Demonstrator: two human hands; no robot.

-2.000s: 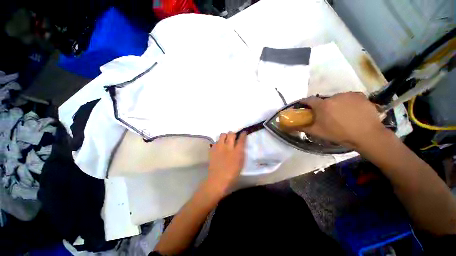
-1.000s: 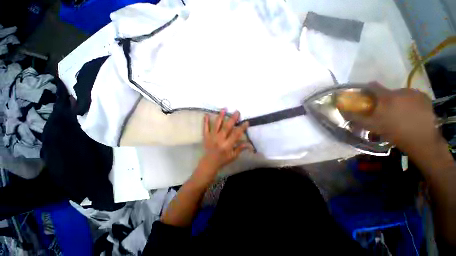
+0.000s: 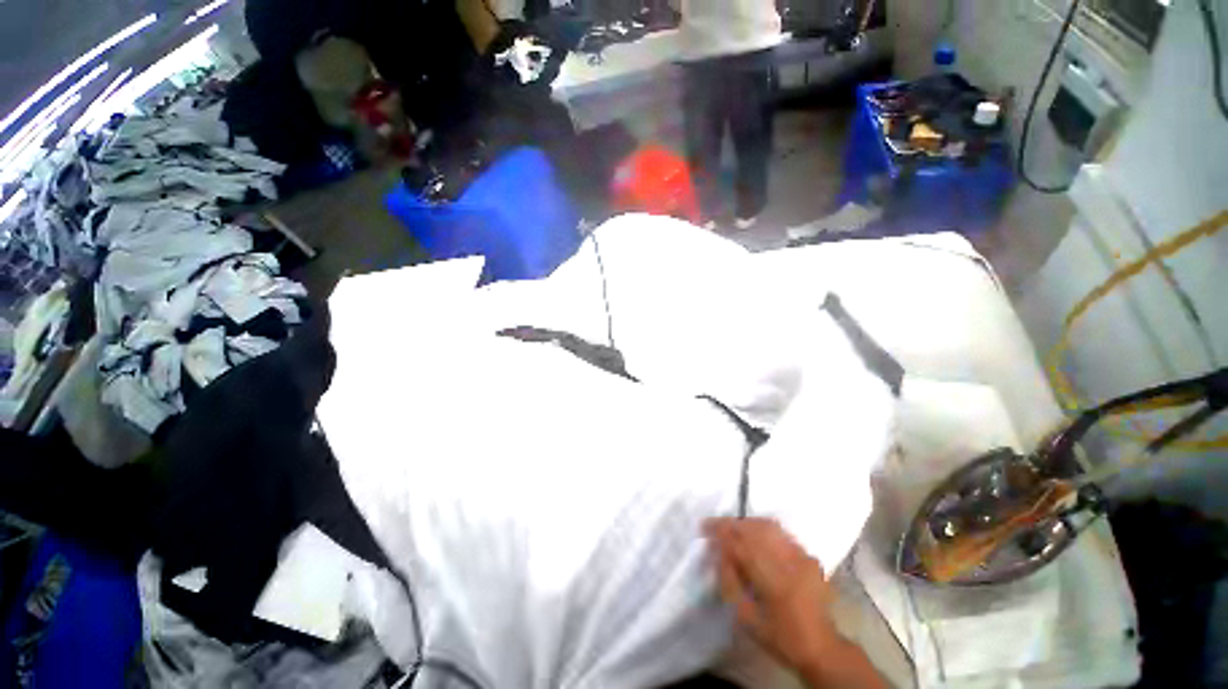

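Note:
The white garment with thin black trim (image 3: 539, 471) lies bunched and rumpled over the ironing table (image 3: 1077, 612) and hangs down at the front left, with folds running toward the bottom edge. My right hand (image 3: 774, 586) is at the garment's lower right part, its fingertips against the cloth near a black trim line. Whether it grips the cloth is unclear. My left hand is not visible. The steam iron (image 3: 997, 518) with its wooden handle rests on the table's right end, with no hand on it.
Black cloth (image 3: 229, 471) hangs at the table's left, beside heaped grey-white pieces (image 3: 189, 256). A blue crate (image 3: 505, 209) and a red object (image 3: 656, 185) are behind the table. A person (image 3: 727, 94) stands further back. A yellow hose (image 3: 1077, 323) runs by the right wall.
My right hand has let go of the iron and moved left to the garment. The garment has shifted and rumpled toward me. My left hand has gone from view. The view has tilted up.

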